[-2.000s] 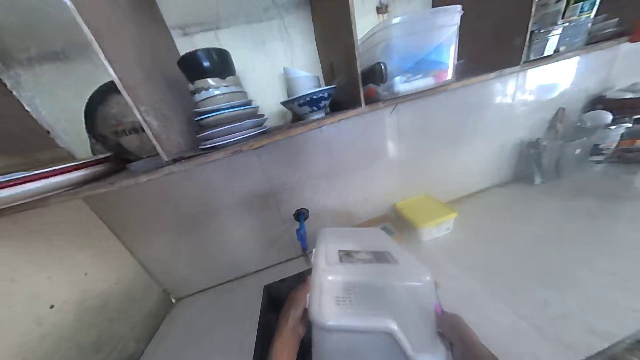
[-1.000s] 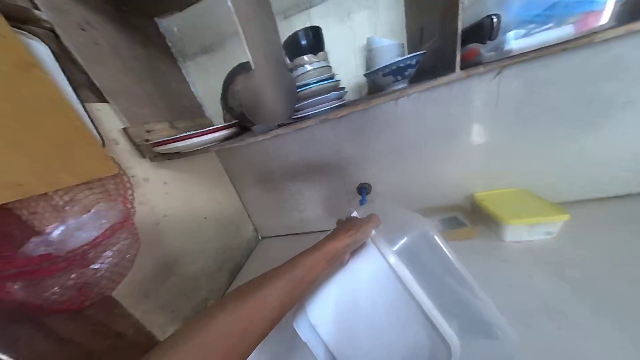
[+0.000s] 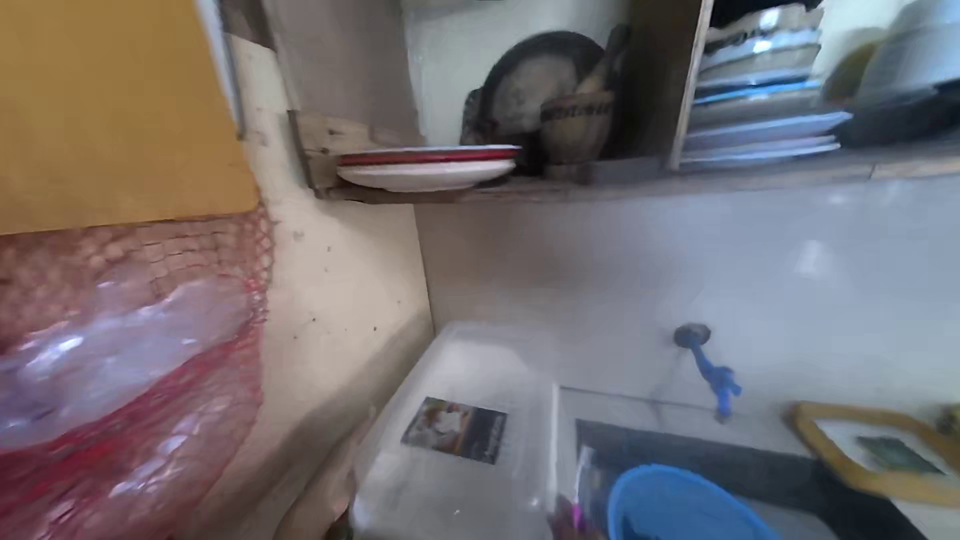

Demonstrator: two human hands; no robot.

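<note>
A translucent plastic storage container with a picture label stands at the lower middle, by the wall corner left of the sink. My left hand is against its left side, the fingers partly hidden and blurred. At the container's lower right edge a small blurred part of my right hand shows beside something pink; its grip is unclear. To the right, a blue plastic basin sits in the dark sink, below a blue tap on the wall.
Above runs a wooden shelf with plates, a clay-like pot and stacked dishes. A red mesh bag with plastic hangs at left under a yellow panel. A yellow-rimmed container or lid lies right of the sink.
The container has moved left, from in front of the tap to the wall corner. The blue basin has come into sight. The view has swung left.
</note>
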